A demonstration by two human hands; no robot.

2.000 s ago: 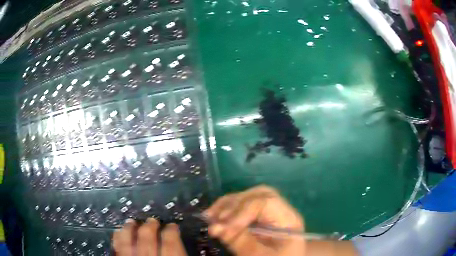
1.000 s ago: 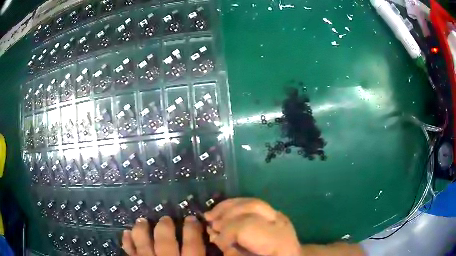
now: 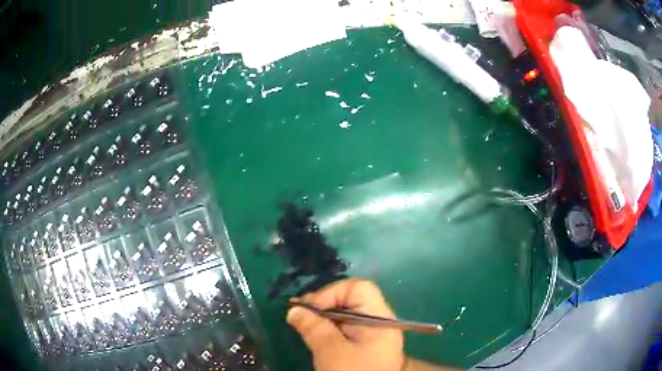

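Observation:
My right hand holds dark metal tweezers, the tips pointing left at the lower edge of the black pile. The pile of small black rings lies on the green mat to the right of the tray. The clear blister tray fills the left side, with small dark modules in rows of pockets; each shows shiny dots and a white square. Glare covers its middle rows. My left hand is not in view. Whether the tweezer tips hold a ring cannot be told.
A white sheet lies at the back edge of the green mat. A white tube lies at the back right. A red-edged container with white material, a round gauge and clear tubing are at the right.
My right hand has moved from the tray's lower right edge to the black pile, and the tweezers show clearly. My left hand has left the picture. The view has shifted right and back.

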